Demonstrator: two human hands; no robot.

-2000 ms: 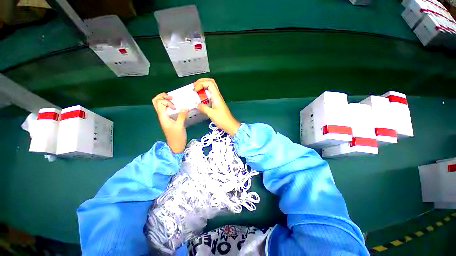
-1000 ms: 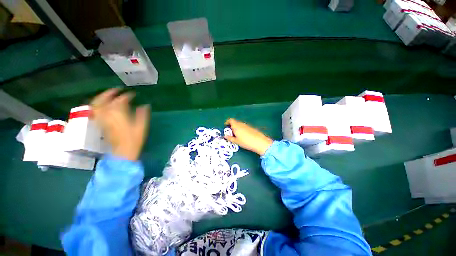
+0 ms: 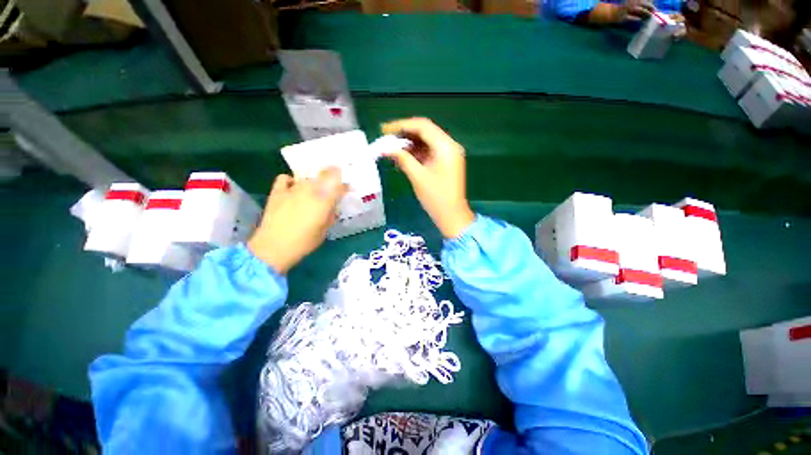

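Note:
My left hand (image 3: 301,216) holds an open white box (image 3: 360,182) in front of me, its fingers over the near face and its pale flap raised at the back. My right hand (image 3: 431,169) pinches a white looped accessory (image 3: 391,145) beside the box's upper right edge. Part of the accessory is blurred and hidden by the fingers. The white pile of looped accessories (image 3: 382,311) lies below my hands, towards my front, with a clear bag among it.
Another open box (image 3: 320,107) stands behind on the belt (image 3: 498,142). Closed boxes stand at left (image 3: 160,222) and right (image 3: 582,235), with more at the right edge (image 3: 791,355). Across the belt, another person's hands hold a box (image 3: 654,37) near stacked cartons (image 3: 769,75).
My left hand has left the boxes at left, where another box now stands, and has taken an open box. My right hand has risen from the pile with an accessory.

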